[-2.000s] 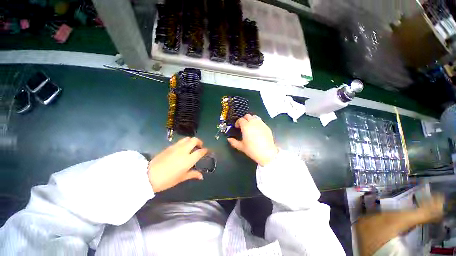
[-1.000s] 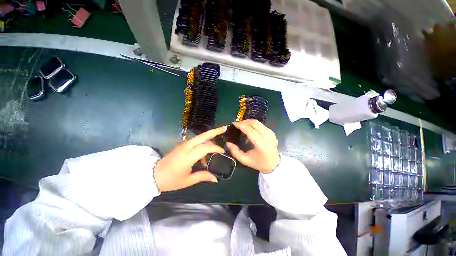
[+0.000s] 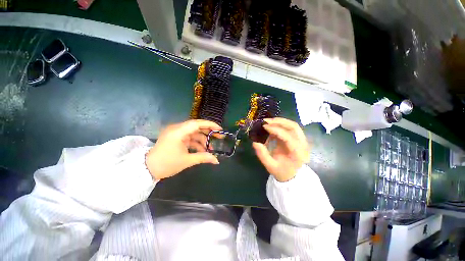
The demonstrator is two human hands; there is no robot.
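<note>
My left hand (image 3: 181, 148) holds a rounded-square watch case (image 3: 222, 144) with a shiny rim by its left side, between thumb and fingers. My right hand (image 3: 285, 148) holds a dark display module (image 3: 259, 131) by its right side, its small gold tail towards the case. Case and module are side by side just above the bench; whether the tail touches the case is not clear. Behind them stand a long stack of black display modules with gold edges (image 3: 213, 89) and a shorter stack (image 3: 266, 106).
Assembled watch bodies (image 3: 64, 64) lie at far left. Tweezers (image 3: 160, 55) lie by the pale rail. A white tray (image 3: 331, 46) with black-gold rows is beyond it. White wipes (image 3: 317, 113), a pump bottle (image 3: 365, 117) and a clear tray (image 3: 403, 171) are at right.
The right hand has taken a module from the short stack and brought it beside the case. The left hand has raised the case and turned it. The view has shifted slightly.
</note>
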